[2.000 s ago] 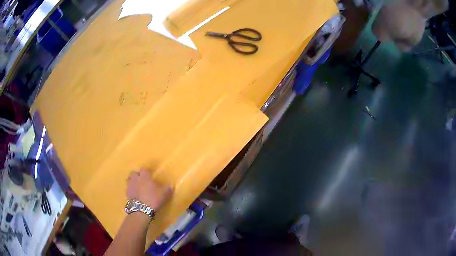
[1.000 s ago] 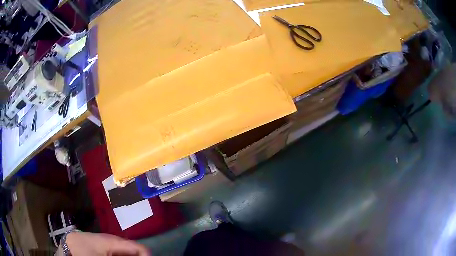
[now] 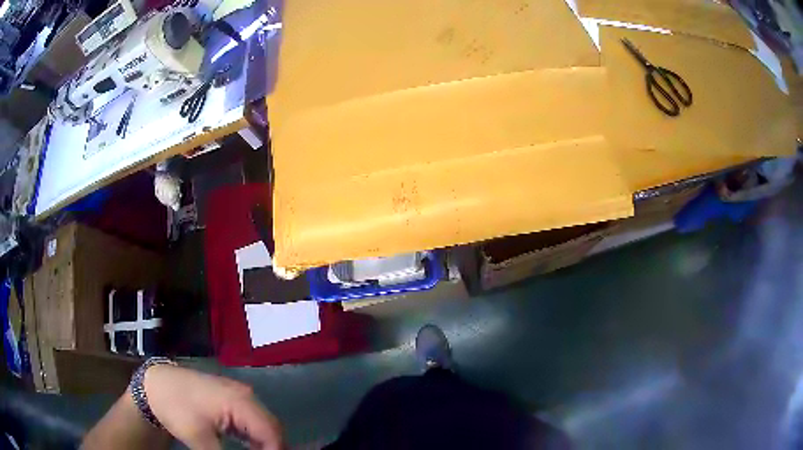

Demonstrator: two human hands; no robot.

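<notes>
Large yellow pattern card sheets (image 3: pixel 440 105) cover the table, with faint marks on them. A narrower folded or layered strip of the card (image 3: pixel 493 189) lies along the near edge. Black scissors (image 3: pixel 665 88) with large loop handles lie on the card at the upper right. My left hand (image 3: pixel 211 409), with a metal watch at the wrist, is at the bottom left, below and away from the table. Its fingers are loosely bent and nothing shows in it; the bottom edge cuts it off partly. My right hand is out of the picture.
A sewing machine (image 3: pixel 132 70) stands on a white-topped table (image 3: pixel 66 180) at the left, with small scissors (image 3: pixel 195 101). Below are cardboard boxes (image 3: pixel 57 290), a red cloth (image 3: pixel 224 299) with white paper, and a blue basket (image 3: pixel 377 292). A shoe (image 3: pixel 433 344) shows on the green floor.
My left hand has left the yellow card and is now low at the bottom left. The view has turned left, so the table and scissors sit further right and the sewing machine shows more.
</notes>
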